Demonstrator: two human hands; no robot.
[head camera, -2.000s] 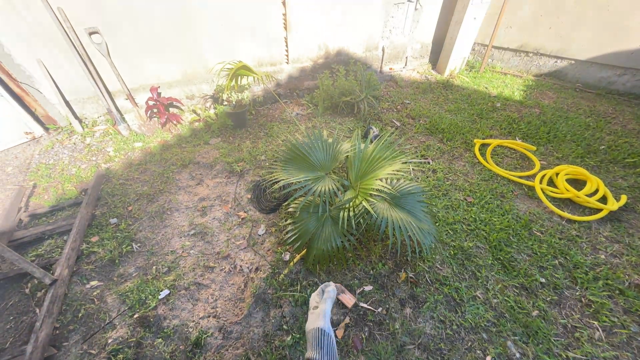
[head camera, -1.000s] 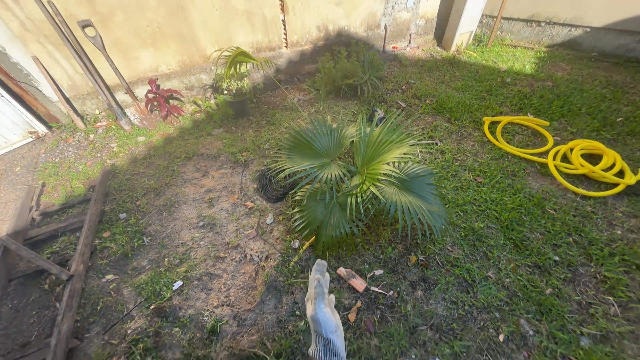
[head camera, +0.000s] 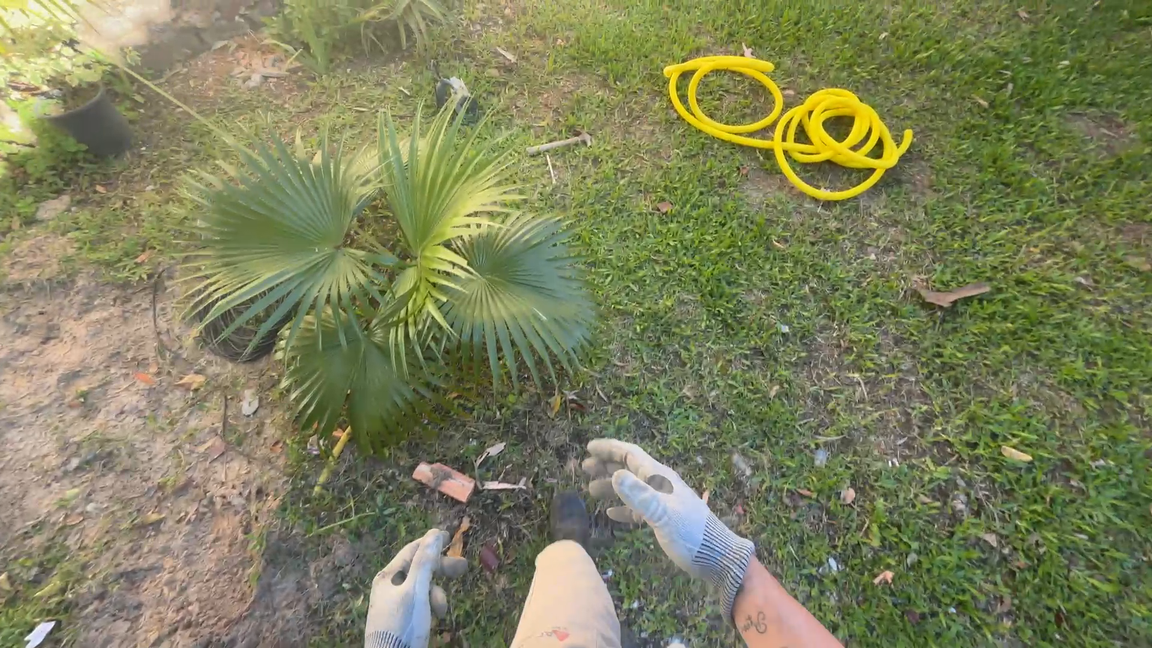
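Both hands wear whitish work gloves with striped knit cuffs. My left hand (head camera: 412, 580), at the bottom left of centre, has its fingers loosely bent with nothing in them. My right hand (head camera: 650, 504) is raised to the right of my knee, fingers apart and holding nothing. A fan palm (head camera: 405, 270) with broad green leaves stands beyond both hands. Between the palm and my left hand lies a broken piece of orange brick or tile (head camera: 444, 481). A dark shoe (head camera: 570, 519) shows in front of my knee in light trousers (head camera: 565, 598).
A coiled yellow hose (head camera: 841, 135) lies on the grass at upper right. A tool resembling a hammer (head camera: 559, 144) lies behind the palm. A coil of dark wire (head camera: 238, 328) sits under the left leaves. A dark plant pot (head camera: 90, 124) stands upper left; a brown fragment (head camera: 954, 293) lies at right.
The view has tilted down and turned right. My right hand has come into view; one gloved hand was seen earlier, reaching forward near the brick piece.
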